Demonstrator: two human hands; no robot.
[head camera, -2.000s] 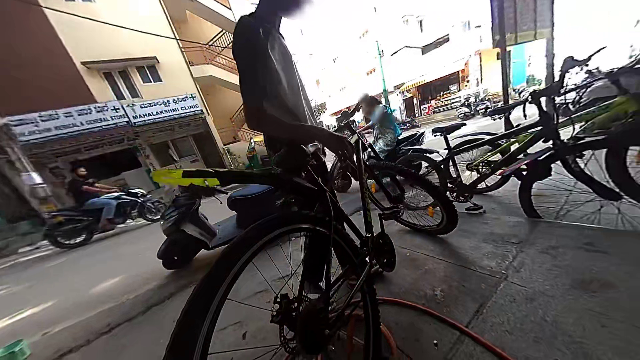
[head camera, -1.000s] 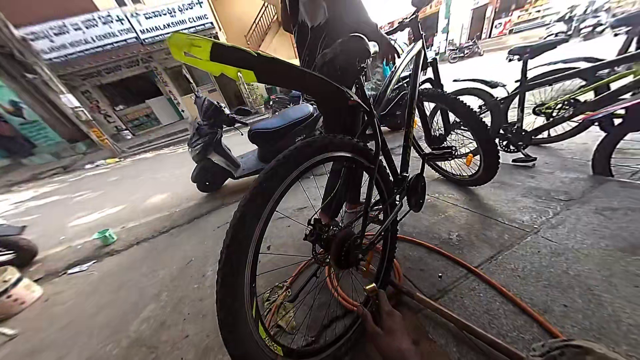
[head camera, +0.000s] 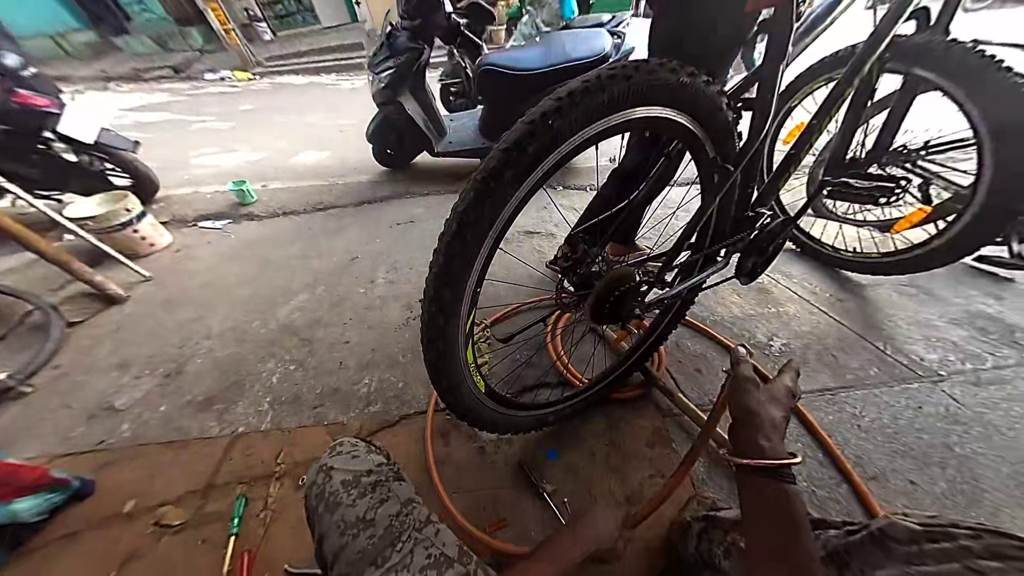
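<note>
A bicycle's rear wheel (head camera: 472, 232), with a knobbly black tyre, stands upright in front of me. My right hand (head camera: 760, 408), wearing a bangle, is right of the wheel's lower part, its fingers around the end of an orange rubber hose (head camera: 684, 468). Blurred at the bottom edge, my left hand (head camera: 592, 540) lies against the same hose; its fingers cannot be made out. More hose is coiled on the ground behind the spokes. The rear sprocket (head camera: 614, 296) shows at the hub. Between my knees lie a thin metal tool (head camera: 544, 492) and a small blue thing (head camera: 552, 454).
Another bicycle wheel (head camera: 992, 160) stands at right, and a person's leg (head camera: 620, 192) is behind the rear wheel. A scooter (head camera: 544, 56) is parked beyond. At left are a bucket (head camera: 120, 224), a wooden pole (head camera: 60, 256) and a green-handled screwdriver (head camera: 237, 516). A green mug (head camera: 242, 191) lies near the kerb.
The view has dropped lower, toward the wheel and ground. My right hand, at the bottom edge with the hose end one second ago, now shows higher beside the wheel. My left hand has come into view.
</note>
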